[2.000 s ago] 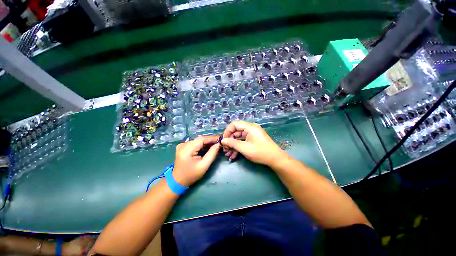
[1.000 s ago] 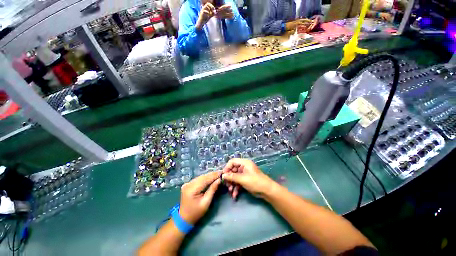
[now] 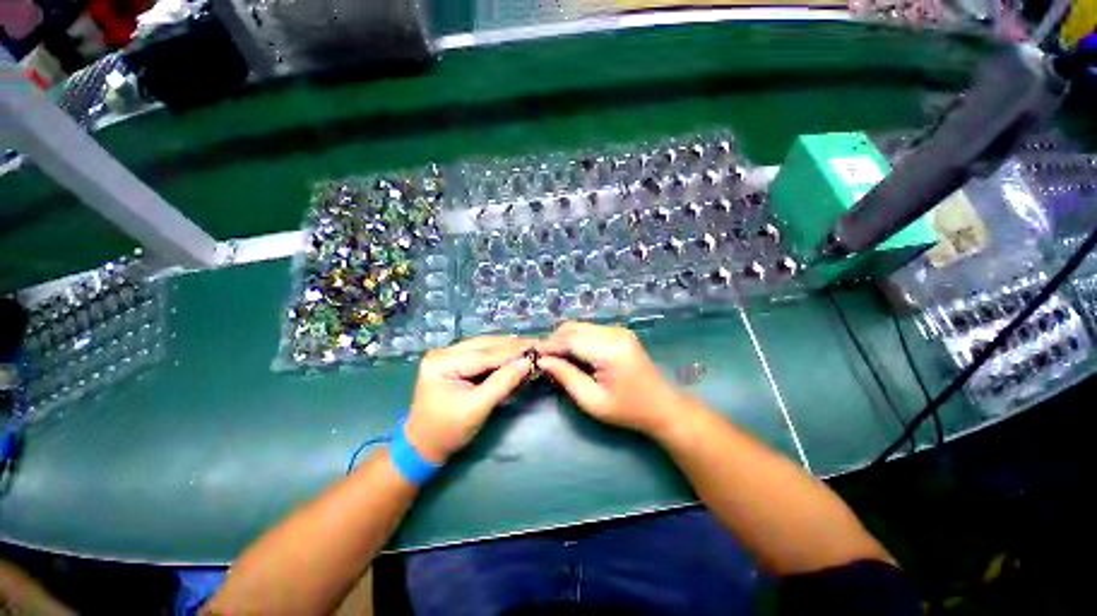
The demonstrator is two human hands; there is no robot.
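A small dark part with a yellowish spot (image 3: 533,365) is pinched between the fingertips of both hands, above the green mat (image 3: 577,463). My left hand (image 3: 455,391) holds it from the left and wears a blue wrist strap (image 3: 413,454) with a thin blue cord. My right hand (image 3: 608,375) holds it from the right. The fingers hide most of the part. A loose scatter of tiny screws (image 3: 689,374) lies right of my right hand.
A tray of jumbled parts (image 3: 361,271) and a tray of rowed parts (image 3: 614,229) stand behind the hands. A grey electric screwdriver (image 3: 944,150) hangs at the right before a green box (image 3: 824,181). Black cables cross the right side. More trays lie far left (image 3: 90,331) and right (image 3: 1023,343).
The view tilted up, then back down. The right fingers, earlier partly curled below the part, now meet the left fingertips more evenly, and a yellowish spot shows on the part.
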